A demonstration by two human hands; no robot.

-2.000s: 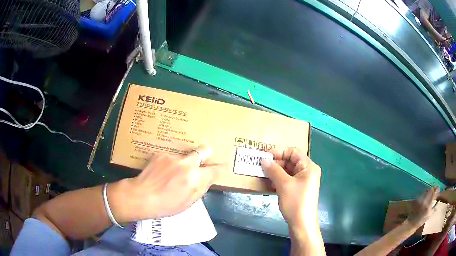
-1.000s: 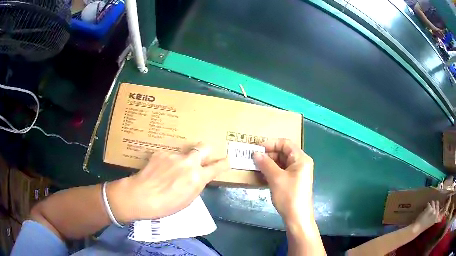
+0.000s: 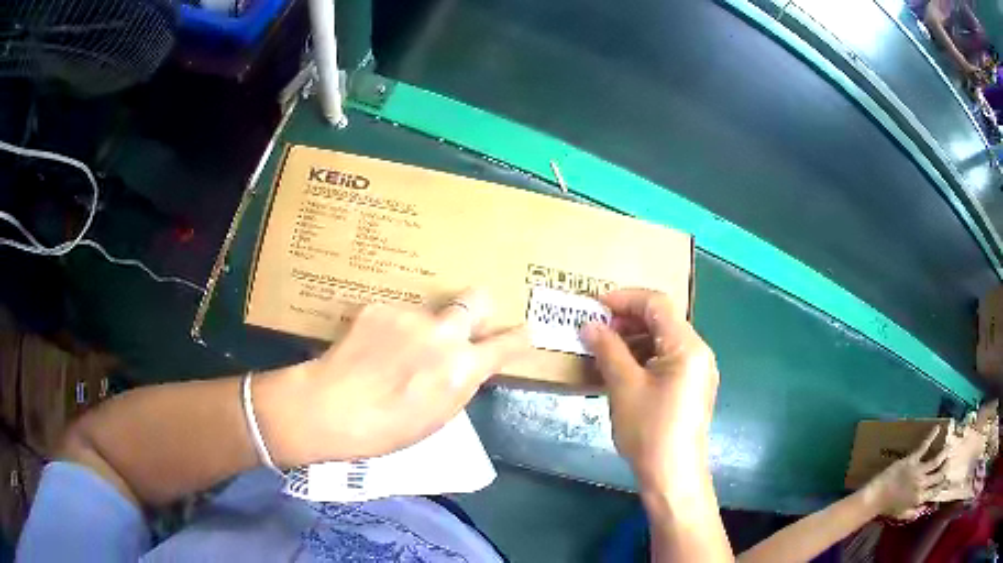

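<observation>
A long brown carton (image 3: 440, 236) with dark "KEIID"-like print lies on the dark green worktop. A white barcode label (image 3: 559, 321) lies on its right part, below the row of symbols. My right hand (image 3: 649, 368) pinches the label's right edge between thumb and finger. My left hand (image 3: 401, 363) lies over the carton's lower front, with a finger extended to the label's left edge; it holds nothing that I can see. A white label sheet (image 3: 407, 467) with printed bars lies below my left hand, near my lap.
A bright green edge strip (image 3: 616, 187) runs behind the carton, with a small scrap on it. A white pipe (image 3: 323, 66), a black fan (image 3: 83, 44), a white cable (image 3: 83, 181) and a blue bin (image 3: 231, 28) are at left. Another person's hand (image 3: 915, 475) touches a carton (image 3: 880, 445) at lower right.
The view has shifted a little, so the carton sits slightly higher in the picture. My hands keep nearly the same place at the label. The other person's hand has moved on their carton.
</observation>
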